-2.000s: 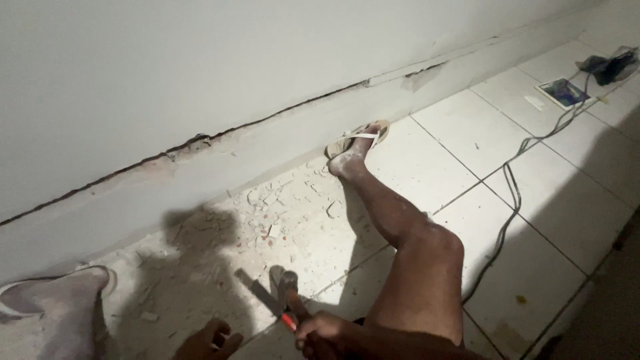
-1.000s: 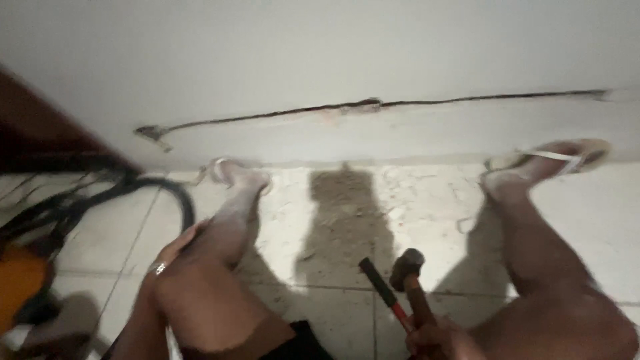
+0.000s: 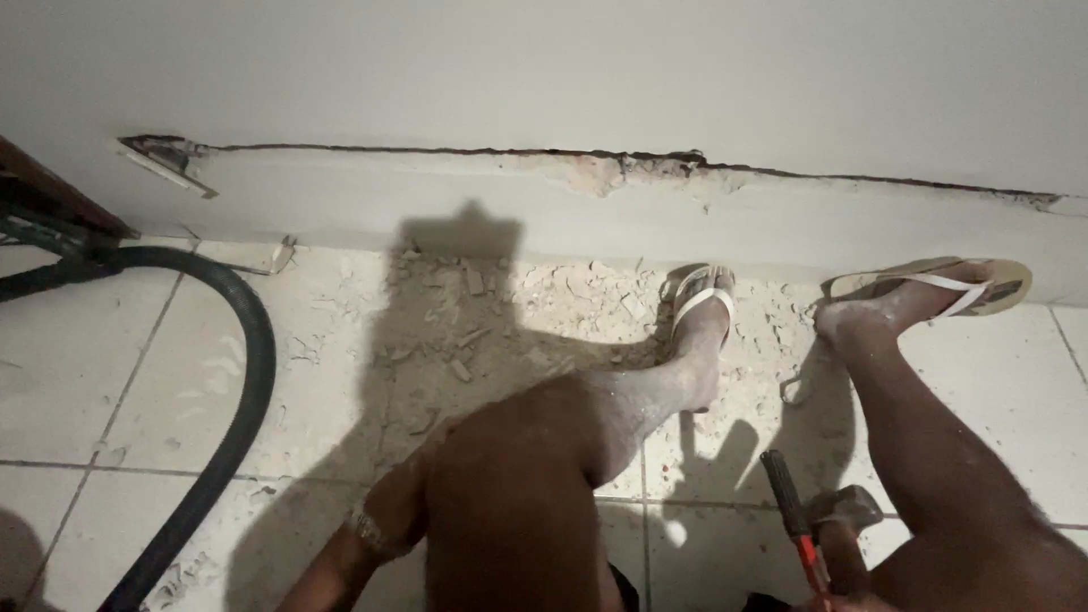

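Observation:
My left hand [image 3: 408, 501], with a bracelet or watch at its wrist, rests against the outer side of my bent left knee; the leg partly hides its fingers. At the bottom right edge my right hand [image 3: 850, 602], mostly cut off, grips a hammer [image 3: 854, 507] together with a tool that has a black ribbed grip and a red shaft [image 3: 799, 523]. Both tools point up toward the wall, side by side. A long narrow groove [image 3: 476, 152] is cut in the white wall, with broken plaster [image 3: 599, 174] around its middle and a wider triangular opening [image 3: 170, 157] at its left end.
Plaster rubble [image 3: 463, 340] covers the tiles along the wall. My feet in flip-flops [image 3: 704, 306] stand among and beside it. A thick dark hose [image 3: 259, 340] curves across the floor at left, near a dark wooden edge [image 3: 64, 191]. A flat light piece [image 3: 255, 255] lies by the wall.
The view has swung left. My left hand, low over the floor two seconds ago, is now at my left knee. My left foot has moved right, closer to my right foot. The right hand keeps both tools.

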